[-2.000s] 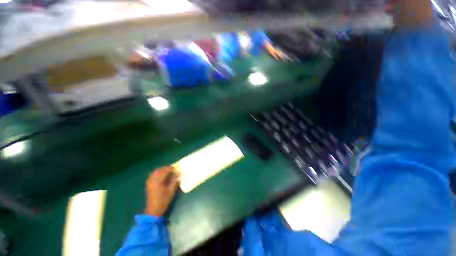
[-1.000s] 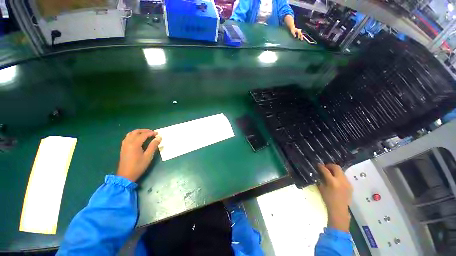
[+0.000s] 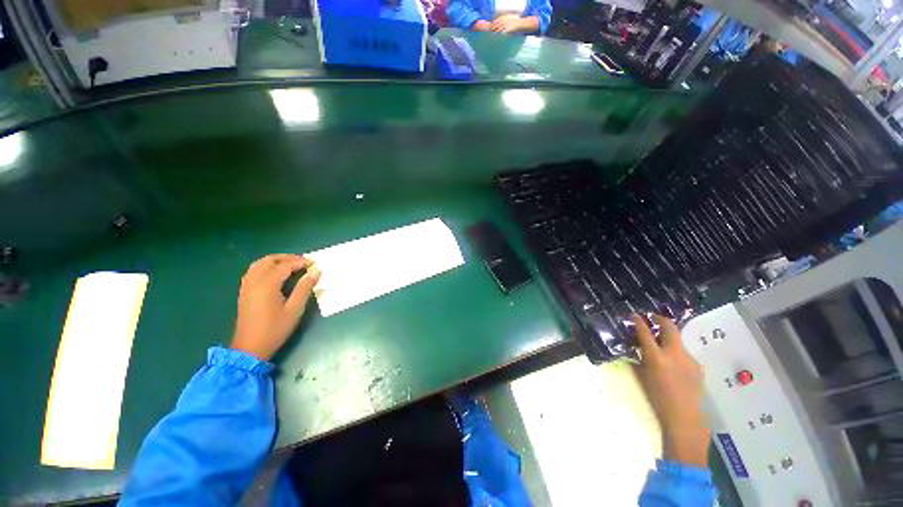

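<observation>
My left hand (image 3: 270,305) rests on the green bench with thumb and forefinger pinching the left end of a white label sheet (image 3: 388,263), where a small yellowish edge shows. My right hand (image 3: 673,374) is at the near right corner of the black blister tray (image 3: 589,253), fingertips over its pockets. Whether the right fingers hold a module is too small to tell. A dark flat rectangle (image 3: 506,267) lies between sheet and tray. A second label sheet (image 3: 96,368) with a yellow edge lies apart at the left.
Stacked black trays (image 3: 767,163) rise beyond the open tray. A grey-white machine (image 3: 738,342) with a red button stands at right. Small dark modules (image 3: 121,223) stand at far left. A blue box (image 3: 371,38) and a person's hands (image 3: 510,22) are across the bench. A pale surface (image 3: 584,426) lies below the tray.
My right arm, first raised high at the right, came down to the tray and now stays at its near corner. My left hand stays on the sheet. The person across has drawn a hand back.
</observation>
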